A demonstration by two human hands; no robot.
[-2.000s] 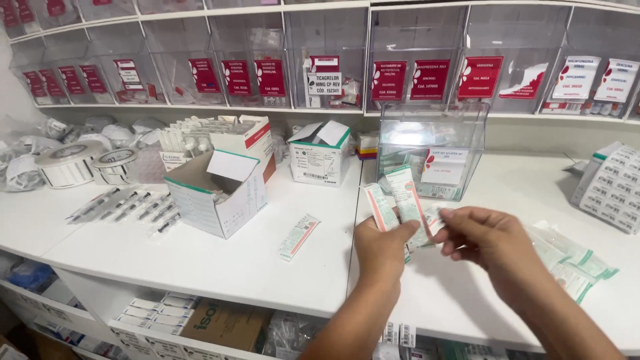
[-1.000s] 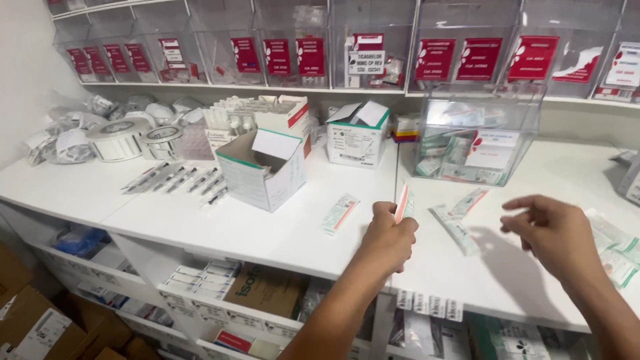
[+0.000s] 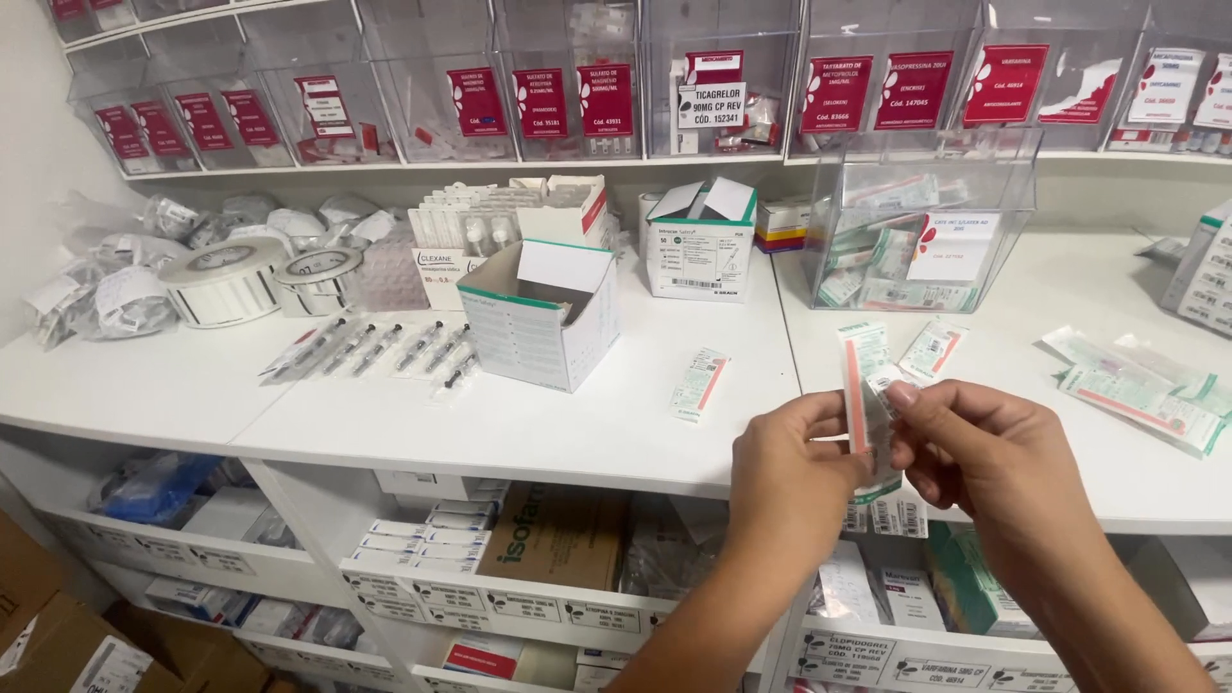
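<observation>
My left hand point(image 3: 794, 476) holds a blister packet with a coral stripe point(image 3: 866, 395) upright above the counter's front edge. My right hand point(image 3: 982, 452) pinches a small white printed label point(image 3: 884, 383) against that packet's upper part. Behind the hands, a similar packet point(image 3: 934, 348) lies on the counter, partly hidden. Another one point(image 3: 700, 385) lies alone to the left. At the right is a loose group of packets point(image 3: 1141, 395). A clear plastic bin point(image 3: 837, 279) with more packets inside stands behind my hands. Strips of printed labels point(image 3: 900, 517) hang at the counter's edge below them.
An opened white-and-green carton point(image 3: 539, 332) stands left, with another carton point(image 3: 698, 255) behind it. Bagged syringes point(image 3: 385, 348), label rolls point(image 3: 221, 279) and plastic-wrapped items point(image 3: 125, 289) lie farther left. Clear bins point(image 3: 433, 96) line the wall. Stocked shelves point(image 3: 520, 616) are below the counter point(image 3: 626, 443).
My right hand was empty a second ago and is now at the packet in my left hand, with a label between its fingers. One of two packets lying before the bin is no longer plainly visible there.
</observation>
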